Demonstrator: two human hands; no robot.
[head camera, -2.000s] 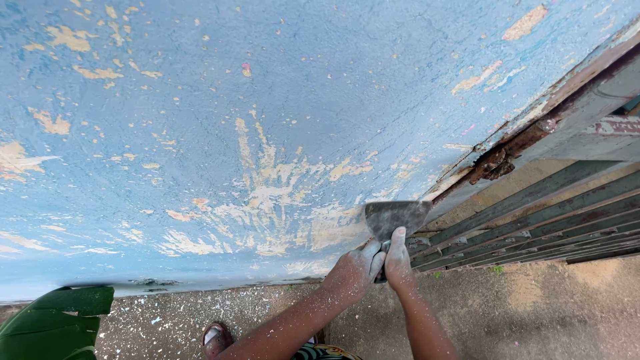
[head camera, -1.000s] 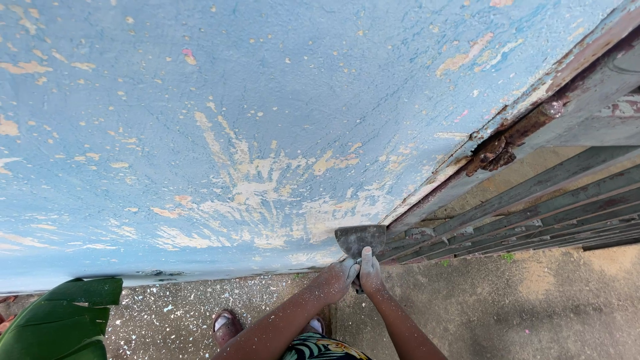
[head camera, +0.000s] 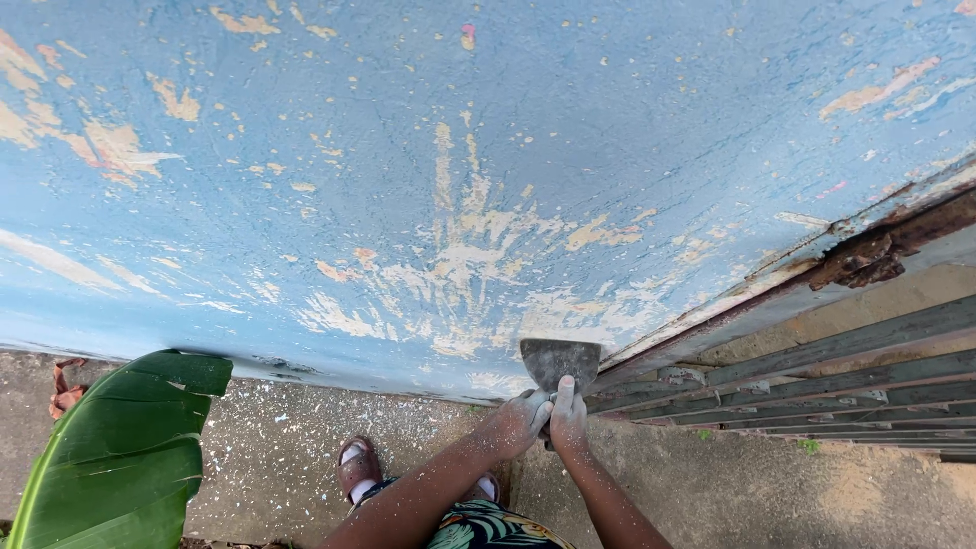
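Observation:
Both of my hands, dusted with pale powder, grip the handle of a wide metal scraper (head camera: 560, 363). My left hand (head camera: 521, 419) is wrapped around the handle from the left, and my right hand (head camera: 568, 415) holds it on the right with the thumb up along the base of the blade. Most of the handle is hidden by the fingers. The blade's straight edge lies at the lower part of a blue painted wall (head camera: 595, 152), near its right edge. Around and left of the blade, cream and white patches show where paint is off.
A rusted metal frame (head camera: 862, 263) and grey-green metal bars (head camera: 839, 339) run along the right. A large green leaf (head camera: 122, 450) rises at lower left. Paint flakes litter the concrete ground (head camera: 267, 457), where a sandalled foot (head camera: 358, 467) stands below the wall.
The scraper stays in both hands low on the wall, near the metal frame. The view has shifted, with more of the leaf showing than in the earliest frame.

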